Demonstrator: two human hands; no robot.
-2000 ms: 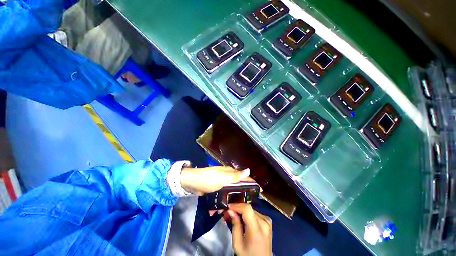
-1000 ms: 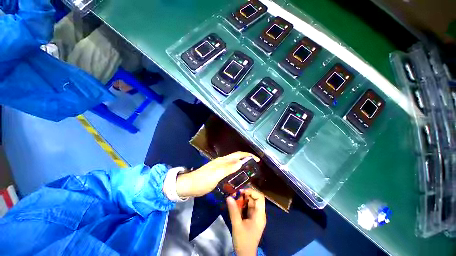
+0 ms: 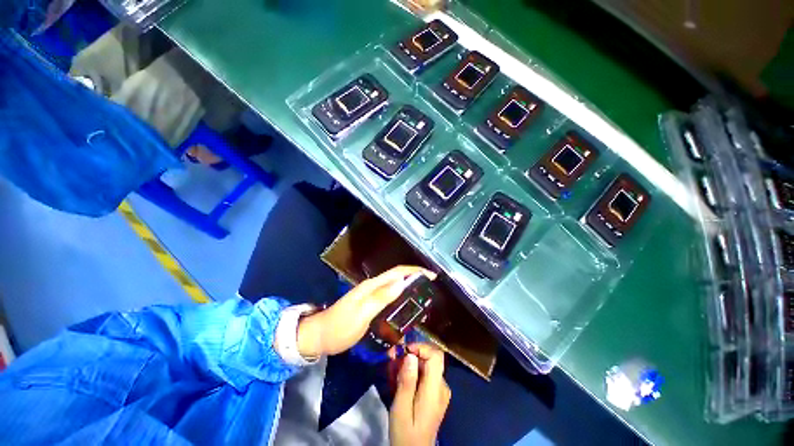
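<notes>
My left hand (image 3: pixel 353 315) holds a black device housing (image 3: pixel 406 312) above the lap, its face with the pale-outlined square window turned up. My right hand (image 3: pixel 420 383) is below it, thumb and fingertips pinched at the housing's lower edge. A tiny blue bit (image 3: pixel 401 350) shows at the right fingertips; its shape is too small to tell. A clear blister tray (image 3: pixel 550 283) lies on the bench with two rows of housings, the near row blackish (image 3: pixel 494 235), the far row reddish-brown (image 3: pixel 618 209). The near row's right-end pocket holds no housing.
An open brown carton (image 3: pixel 474 355) is below the bench edge, behind my hands. A blue-and-white clump (image 3: pixel 633 386) lies on the green bench (image 3: pixel 592 348). Stacked clear trays (image 3: pixel 727 287) stand at the right. A blue stool (image 3: pixel 218 196) and another person's blue sleeve (image 3: pixel 78 139) are at the left.
The held housing has tilted from nearly level to slanted. My right fingertips have stayed at its lower edge, where a reddish bit showed earlier. The view has shifted slightly.
</notes>
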